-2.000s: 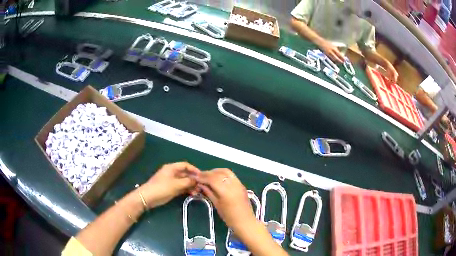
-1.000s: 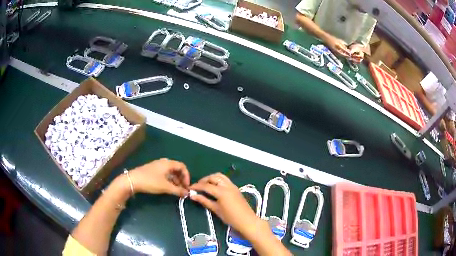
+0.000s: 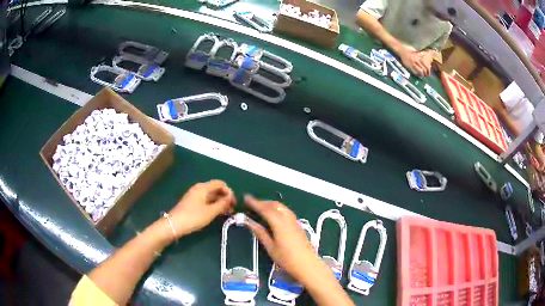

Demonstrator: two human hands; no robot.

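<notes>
A white loop frame [image 3: 239, 272] with a blue patch at its wide base lies in front of me, narrow end away from me. A small white cap [image 3: 241, 219] sits at its narrow tip. My left hand [image 3: 209, 203] is just left of the tip, fingertips pinched together; whether they hold a small part cannot be seen. My right hand [image 3: 276, 224] is at the right of the tip, thumb near the cap and index finger raised. More loop frames [image 3: 367, 257] lie at the right, one partly hidden under my right hand.
A carton [image 3: 140, 182] of white caps stands at the left. A pink-red compartment tray [image 3: 445, 224] lies at the right. Frames [image 3: 337, 141] lie on the green belt beyond the white strip [image 3: 263, 170]. Across the belt are a person's hands [image 3: 420, 61], another carton [image 3: 306, 28] and a red tray [image 3: 475, 113].
My hands have moved apart at the frame tip, and the white cap now shows there uncovered. The frames on the middle belt have shifted to the right.
</notes>
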